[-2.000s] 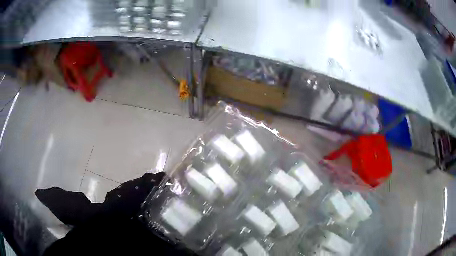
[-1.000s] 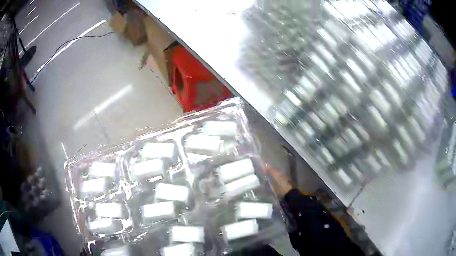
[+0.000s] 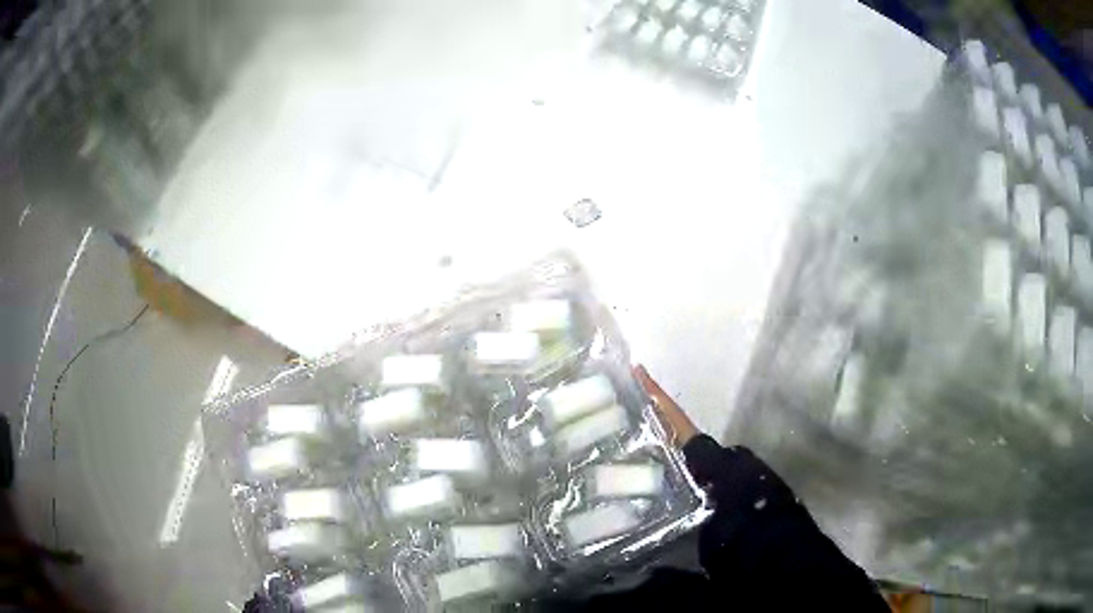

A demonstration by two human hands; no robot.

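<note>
A clear blister tray (image 3: 479, 395) with white housings (image 3: 446, 456), mostly in pairs in its pockets, is held up in front of me, its far corner over the bench's near edge. My right hand (image 3: 665, 407) holds the tray's right edge; only part of the hand shows beside the tray, and the rest is hidden. The dark right sleeve runs down to the lower right. My left hand is not visible. A small dark patch shows at the tray's lower left corner, too little to tell what it is.
The white bench top (image 3: 360, 216) lies ahead, with a small square mark (image 3: 583, 213) on it. Glittering stacked trays (image 3: 1033, 228) stand close on the right. Blurred stacked trays (image 3: 132, 84) are at the far left. Another filled tray (image 3: 689, 36) lies at the back.
The view has turned from the aisle and red stool onto the bench. The tray has come over the bench edge, with my right hand still at its right side.
</note>
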